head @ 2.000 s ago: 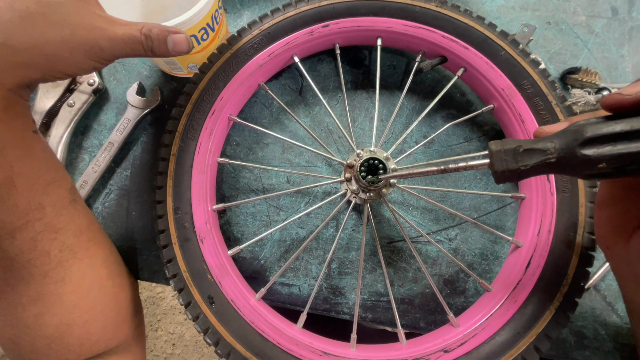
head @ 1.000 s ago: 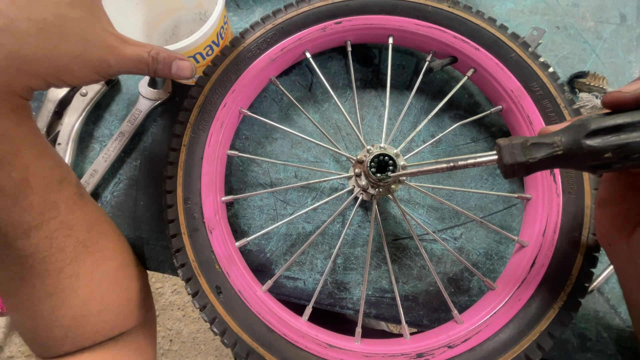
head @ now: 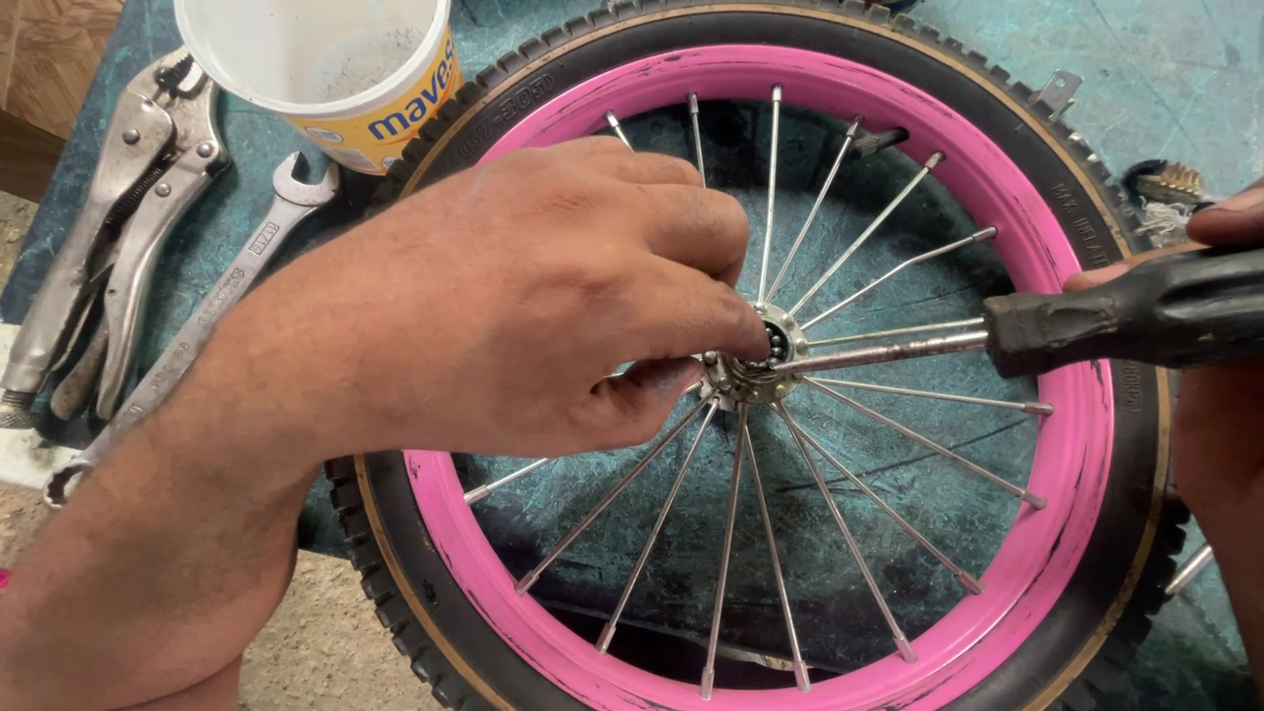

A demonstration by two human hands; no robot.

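Note:
A bicycle wheel with a pink rim (head: 1071, 395), metal spokes and a black knobby tire lies flat. At its metal hub (head: 785, 387), small dark bearing balls (head: 776, 346) show in the opening. My left hand (head: 553, 286) is over the left side of the wheel, its index fingertip at the hub opening and its thumb bent beside the hub. Whether anything is between those fingertips is hidden. My right hand (head: 1224, 222), partly out of view at the right edge, holds the black handle (head: 1136, 311) of a screwdriver, whose metal shaft (head: 889, 351) reaches the hub opening.
A plastic tub (head: 365, 118) stands at the tire's upper left. Locking pliers (head: 128, 207) and a combination wrench (head: 237, 286) lie left of the wheel on the green work surface (head: 504, 35). A small brush-like item (head: 1165, 188) is at the upper right, beside the tire.
My left hand has moved from beside the tub, at the tire's upper left, to the hub. The screwdriver tip stays at the hub in my right hand.

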